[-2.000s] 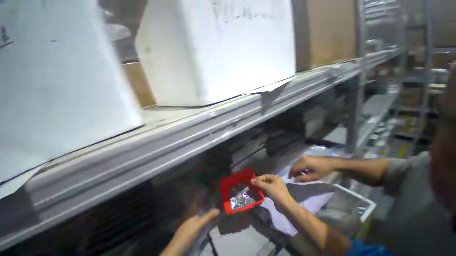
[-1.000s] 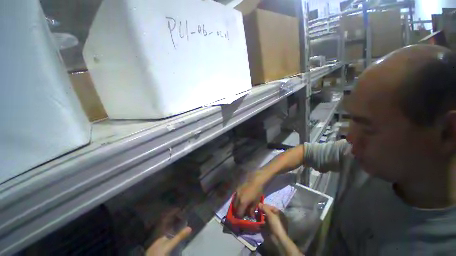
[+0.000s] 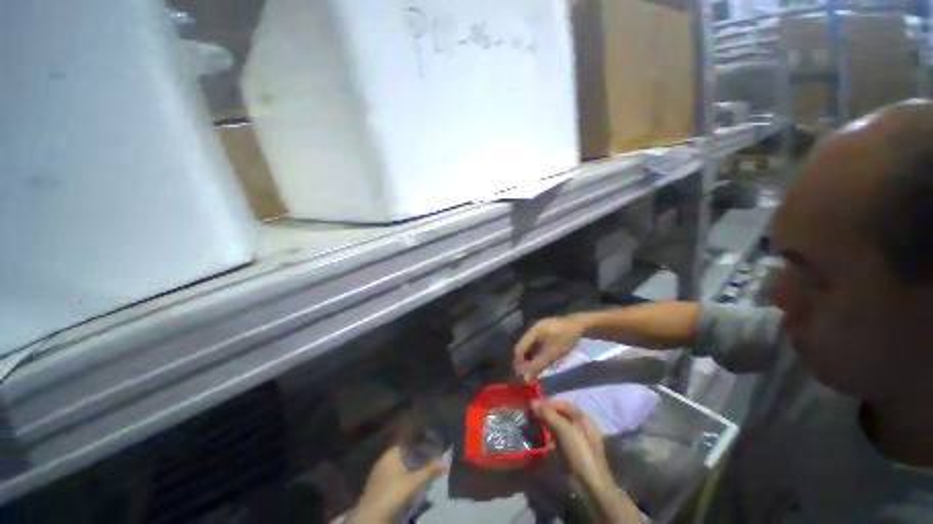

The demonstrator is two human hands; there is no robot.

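Note:
A red plastic bin (image 3: 475,435) with small silvery parts (image 3: 505,430) inside sits below the upper shelf. My right hand (image 3: 573,438) grips its right rim between thumb and fingers. My left hand (image 3: 391,485) is low and left of the bin, apart from it, thumb pointing right. A blurred, dark, see-through shape (image 3: 421,442) is at its fingers; whether the hand holds it cannot be told. A second person's hand (image 3: 547,345) is just above the bin's back rim, fingertips together. Printed lilac-looking paper (image 3: 619,407) lies right of the bin.
The second person (image 3: 859,307) leans in from the right, arm reaching across behind the bin. The upper shelf edge (image 3: 307,312) runs across above my hands, with white foam boxes (image 3: 481,102) and a brown carton (image 3: 650,77). A pale-rimmed tray (image 3: 721,446) lies at the lower right.
The second person's hand, inside the bin one second ago, is now above its back rim. My right hand stays on the bin. My left hand stays left of it. The view has shifted.

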